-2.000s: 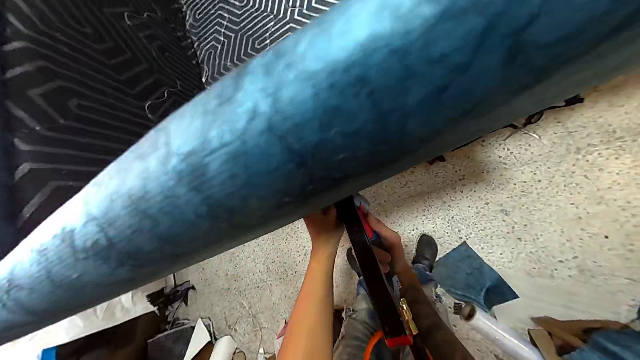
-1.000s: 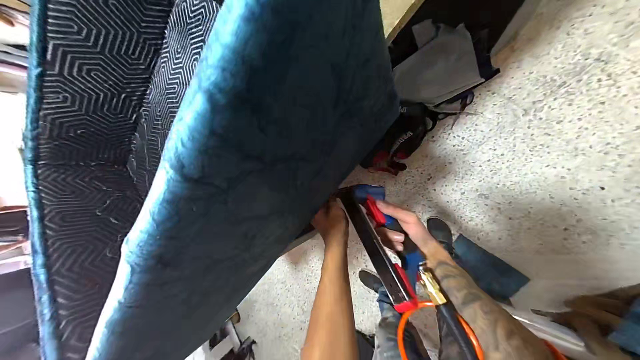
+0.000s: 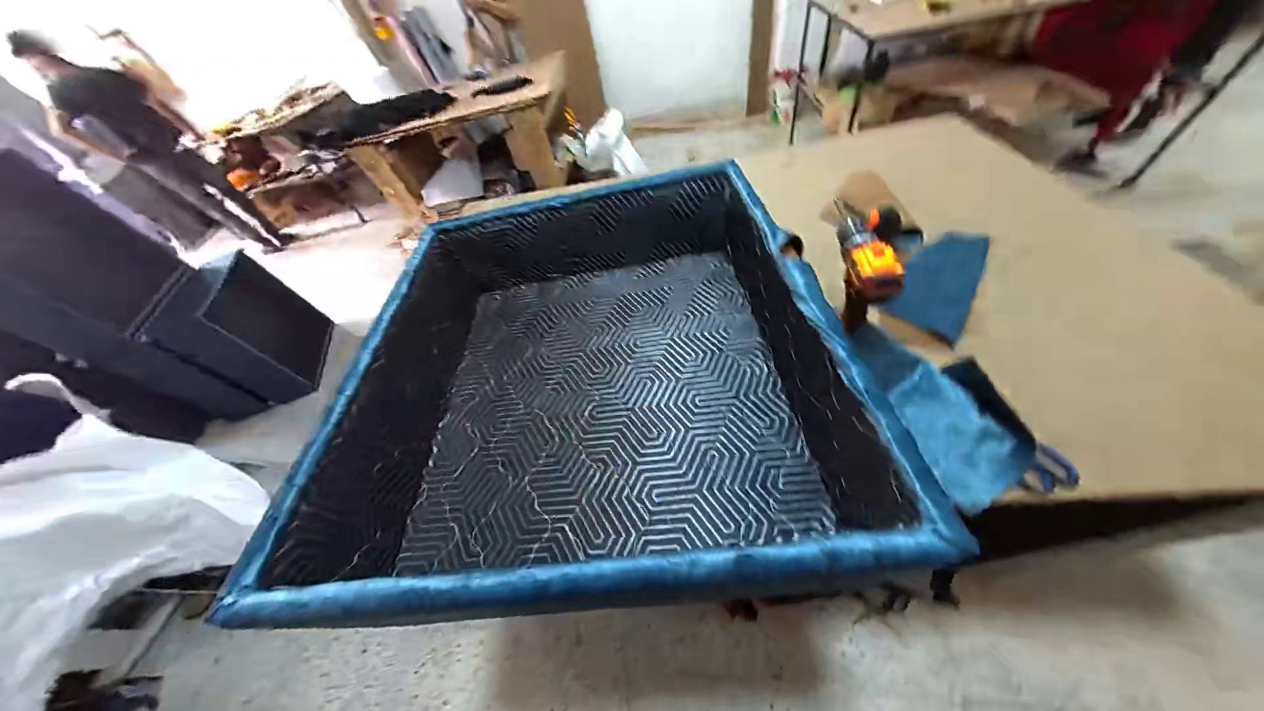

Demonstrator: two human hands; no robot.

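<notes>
Neither my left hand nor my right hand shows in the head view now. An open upholstered box frame (image 3: 592,578) fills the middle, its padded rim covered in blue velvet-like fabric. Black quilted fabric (image 3: 632,415) with a silvery geometric pattern lines its bottom, and loose threads lie on it. To the box's right, a cordless drill (image 3: 874,265) with an orange part stands among blue fabric scraps (image 3: 958,425). Scissors (image 3: 1055,468) with blue handles lie at the scraps' lower edge. The staple gun from the earlier frames is out of view.
A large brown board tabletop (image 3: 1106,355) extends right of the box. White plastic sheeting (image 3: 109,553) is heaped at the lower left, below dark upholstered pieces (image 3: 232,336). A person (image 3: 128,128) stands at the far upper left near a wooden workbench (image 3: 464,104).
The view has swung up and back to the whole box. Both hands and the staple gun, seen against the blue side earlier, are out of view.
</notes>
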